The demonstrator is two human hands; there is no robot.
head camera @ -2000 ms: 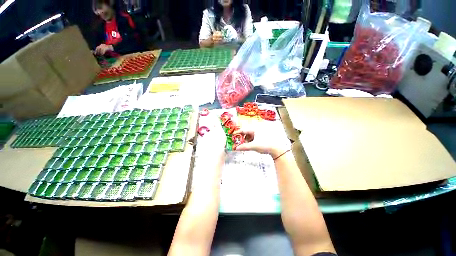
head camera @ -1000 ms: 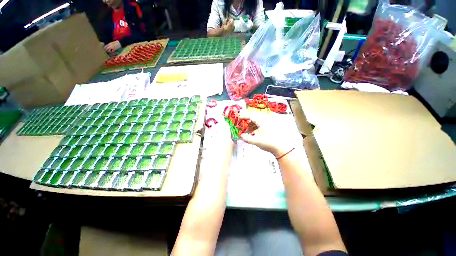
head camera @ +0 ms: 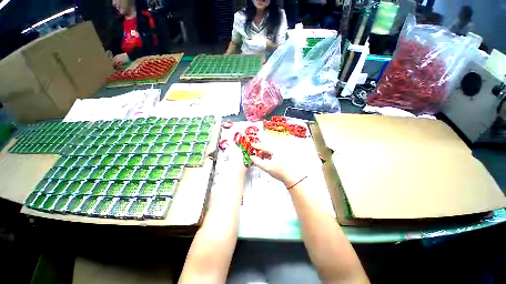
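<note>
My left hand (head camera: 232, 161) holds a narrow green board strip (head camera: 246, 157) over the white paper (head camera: 266, 208). Several red loop parts (head camera: 244, 143) stand on or beside the strip. My right hand (head camera: 274, 158) is at the strip's right side, with its fingertips at the red loops; whether it grips one is too blurred to tell. A pile of loose red loops (head camera: 286, 126) lies just beyond my hands. Single red loops (head camera: 223, 145) lie to the left of the strip.
Green board rows (head camera: 114, 166) lie on cardboard at left. A flat cardboard sheet (head camera: 410, 166) is at right. Beyond are a clear bag with red parts (head camera: 261, 100), a large red-filled bag (head camera: 413, 72), a grey machine (head camera: 471, 91), a carton (head camera: 55, 72) and two people.
The view has shifted, and my hands with the strip appear slightly further left. My right hand has moved over the strip's near end. The person across has lowered their hands.
</note>
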